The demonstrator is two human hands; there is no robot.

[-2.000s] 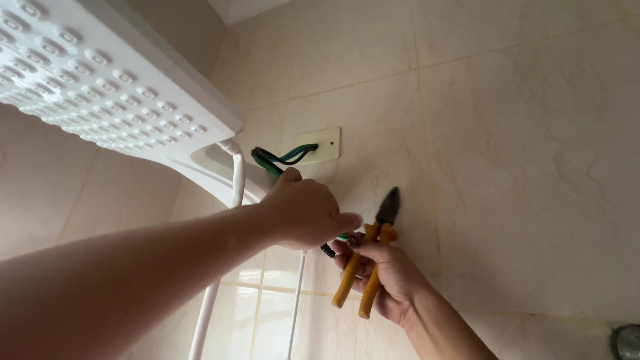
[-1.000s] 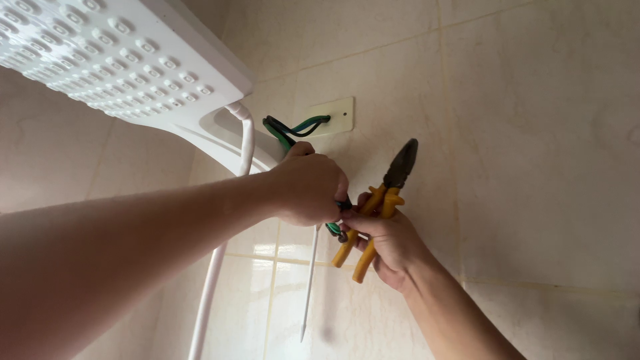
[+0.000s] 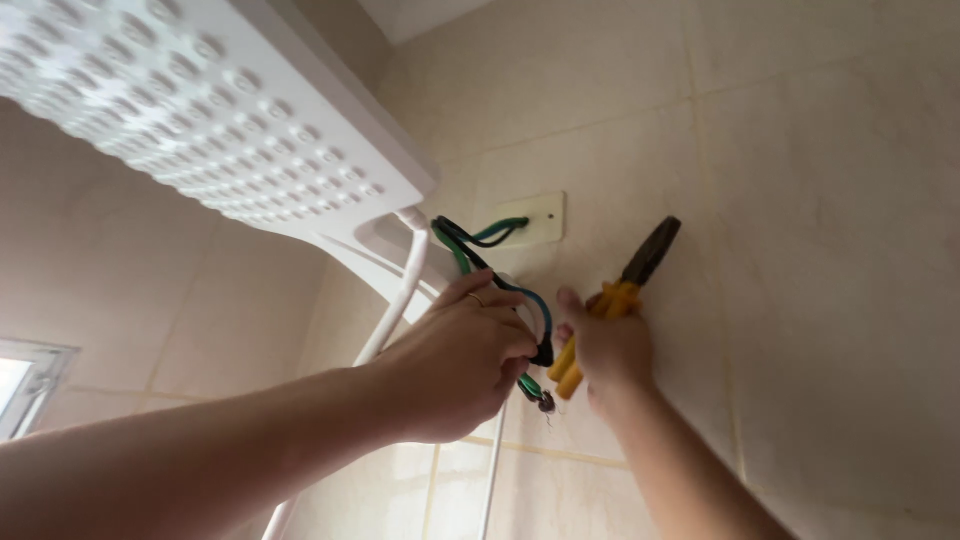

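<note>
My left hand (image 3: 465, 352), with a ring on one finger, grips a bundle of electrical wires below a cream wall cover plate (image 3: 536, 217). Green and dark wires (image 3: 480, 240) come out of the plate's hole and loop down into that hand. A blue wire (image 3: 541, 304) curves to a black-wrapped end (image 3: 543, 351) beside my fingertips. Below them a green wire (image 3: 529, 385) ends in bare, frayed strands (image 3: 547, 403). My right hand (image 3: 611, 345) holds combination pliers (image 3: 619, 296) with yellow-orange handles, jaws pointing up and right, apart from the wires.
A large white electric shower head (image 3: 300, 150) fills the upper left, its arm running toward the wall. A white hose (image 3: 405, 281) hangs from it, and a thin white tube (image 3: 493, 472) hangs lower. Tiled wall (image 3: 825, 262) stands behind. A window frame (image 3: 37, 382) is at the far left.
My right hand, which was close against my left at the wires, has moved away to the right with the pliers. The frayed green wire end now shows below my left hand.
</note>
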